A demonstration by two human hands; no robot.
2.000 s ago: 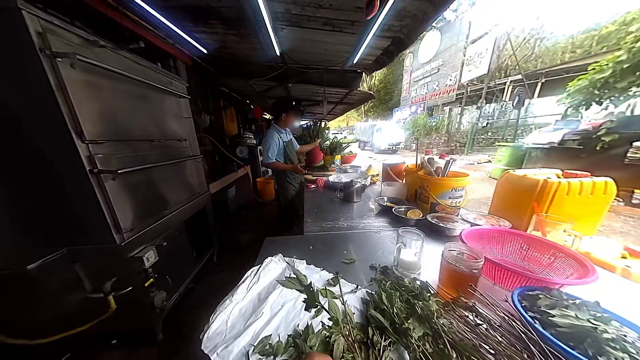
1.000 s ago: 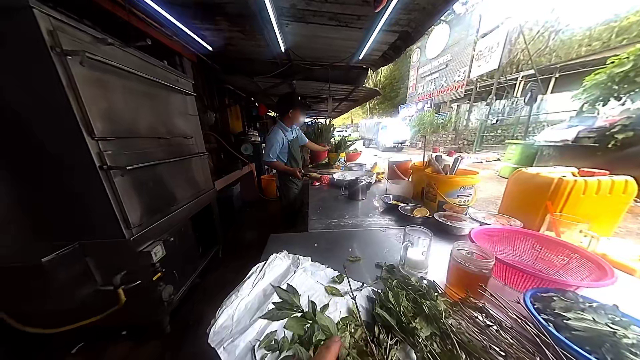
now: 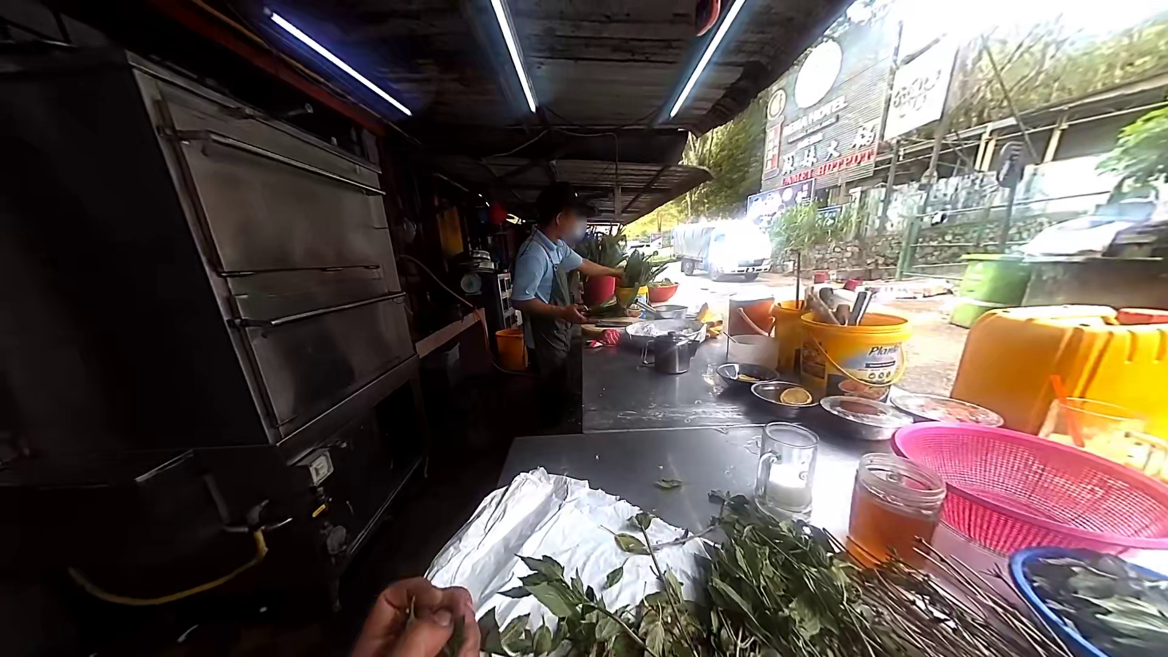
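At the bottom edge, one of my hands (image 3: 418,620) has its fingers closed on a small bit of green leaf; it looks like my left hand, though most of it lies outside the frame. It is at the lower left corner of a crumpled white sheet (image 3: 538,520). Leafy green herb sprigs (image 3: 776,584) lie heaped over the sheet and the metal counter (image 3: 593,452). Bare stems (image 3: 949,607) are bunched at the right of the heap. A blue-rimmed container (image 3: 1027,584) holds loose leaves (image 3: 1104,593) at the lower right. My right hand is not seen.
Behind the herbs stand a glass mug (image 3: 787,470), a jar of amber liquid (image 3: 894,511) and a pink plastic colander (image 3: 1031,484). Metal bowls (image 3: 785,397) and a yellow bucket (image 3: 853,351) are farther back. A person (image 3: 547,283) works along the counter. A steel oven (image 3: 301,246) stands left.
A hand has come up at the left of the herbs, its fingers closed on a bit of leaf. One second ago only a fingertip showed, among the leaves at the bottom edge.
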